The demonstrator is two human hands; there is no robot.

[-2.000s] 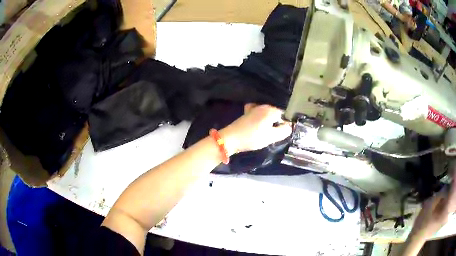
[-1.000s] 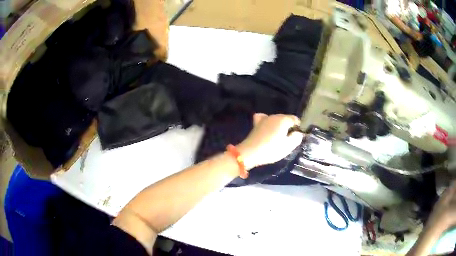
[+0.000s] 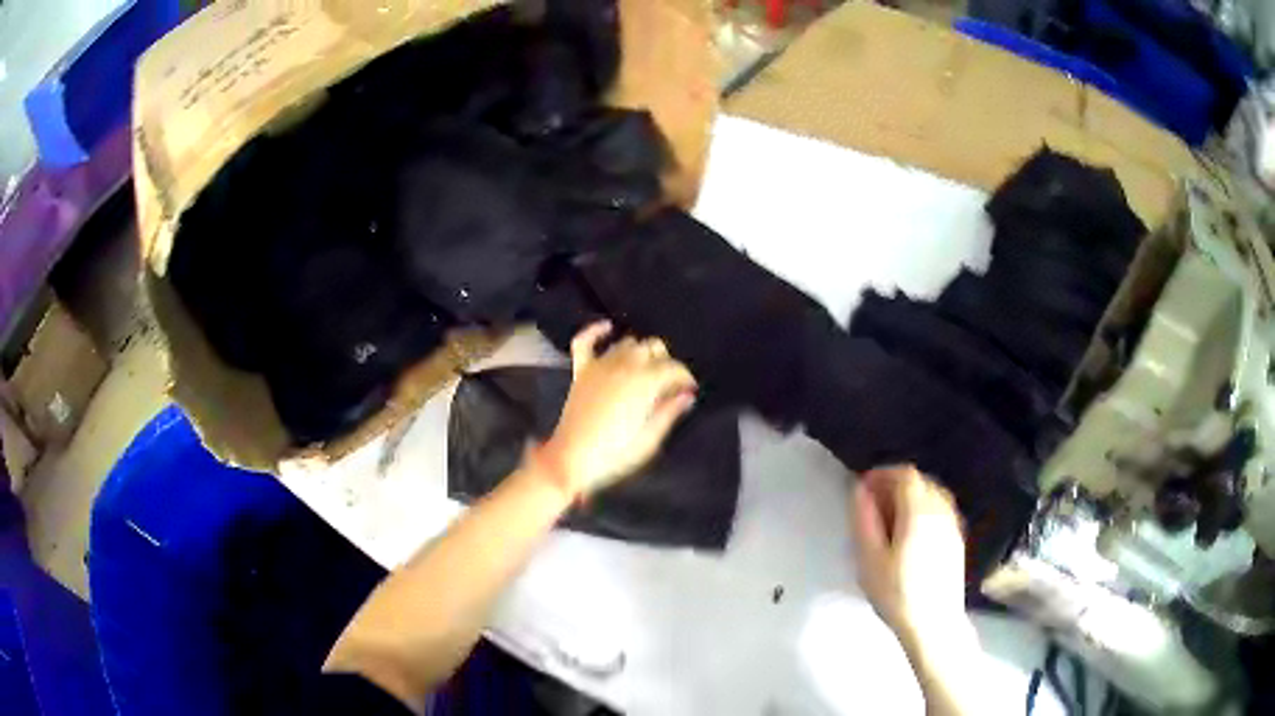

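A loose black fabric panel (image 3: 685,483) lies on the white table top beside the carton. My left hand (image 3: 615,413) is over its upper part with bent fingers, and whether it grips the panel is unclear. Overlapping black sewn pieces (image 3: 755,329) run from the carton towards the sewing machine (image 3: 1168,392), with a jagged edge towards the back. My right hand (image 3: 909,546) is at their front edge, left of the needle area, its fingers curled and blurred. Whether it holds fabric is hidden. The needle itself cannot be made out.
The open cardboard box (image 3: 210,119) at the left is filled with black pieces. Brown board (image 3: 895,105) edges the white table top (image 3: 804,182) at the back. Blue material (image 3: 154,546) is below left. Dark scissor loops (image 3: 1052,683) show at the lower right.
My view has turned left. My left hand has left the needle area and moved over the loose panel. My right hand has come from the machine's far end to the fabric's front edge.
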